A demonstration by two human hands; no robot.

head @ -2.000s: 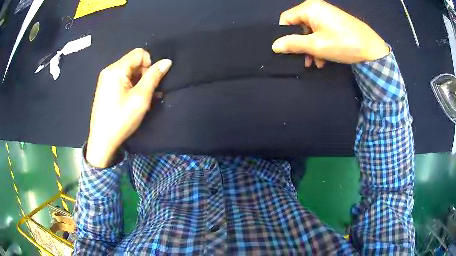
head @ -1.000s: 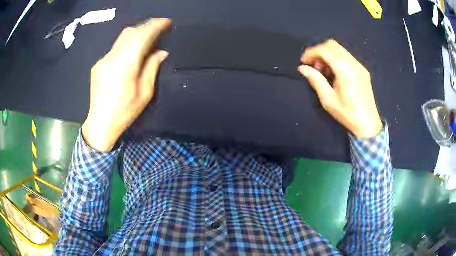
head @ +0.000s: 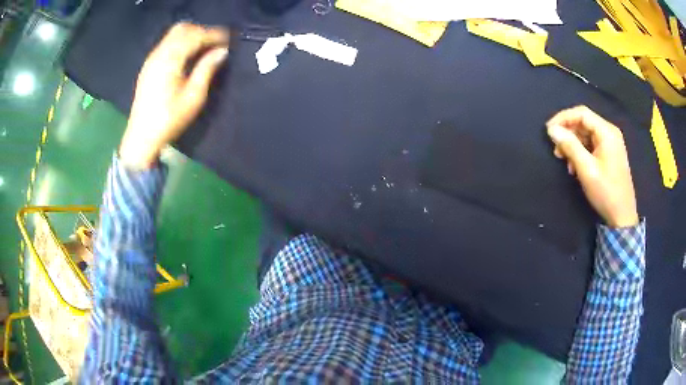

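A dark fabric piece (head: 496,173) lies flat on the dark cloth table; its edges barely show. Slim dark snips or tweezers (head: 259,36) lie at the upper left with a crumpled white cloth strip (head: 325,48) by them. My left hand (head: 174,90) is blurred, thumb and forefinger apart, with its fingertips close to the tool's left end. My right hand (head: 598,162) is at the right, beside the fabric piece, with curled fingers and thumb close together. Whether it pinches anything cannot be seen.
Yellow card patterns (head: 496,34) and a white pattern (head: 481,9) lie at the far edge, with more yellow strips (head: 639,45) at the upper right. A clear, metal-edged object (head: 679,342) is cut off at the lower right. A yellow-framed cart (head: 56,210) stands on the green floor at left.
The view has turned left. My left hand has left the fabric piece and moved to the dark tool. My right hand is now farther right. More yellow pieces have come into view.
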